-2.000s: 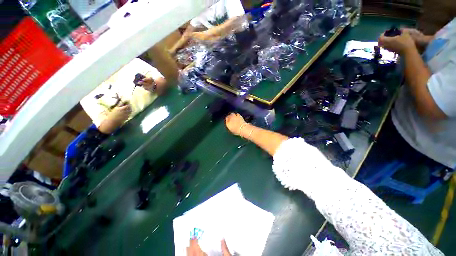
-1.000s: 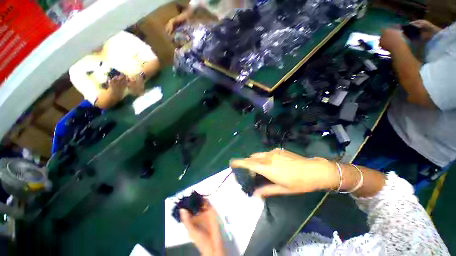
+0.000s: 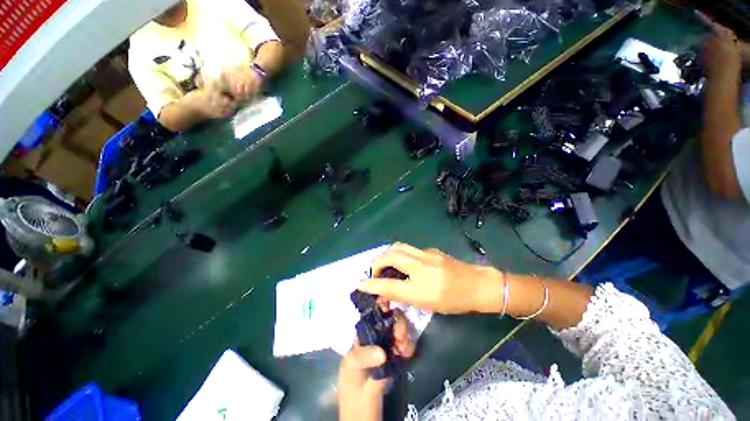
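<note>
A black power adapter with its bundled cord (image 3: 375, 327) is held between my two hands above white paper sheets (image 3: 317, 308). My left hand (image 3: 374, 366) grips its lower part from below, thumb on the front. My right hand (image 3: 428, 284) comes from the right, and its fingers close on the upper part. The fingertips partly hide the adapter and cord. The sheets lie flat on the green bench and show a small green mark.
Loose adapter pile (image 3: 526, 164) at right. Raised green board (image 3: 493, 90) with bagged adapters behind. White stack (image 3: 233, 393) and blue basket (image 3: 94, 407) at lower left. Fan (image 3: 45, 226) at left. One person in yellow (image 3: 193, 53) sits across; another (image 3: 707, 197) is at right.
My right hand reached to the far pile, then came back to the sheets with something dark. Now both hands have come together on the black adapter. The view has shifted slightly.
</note>
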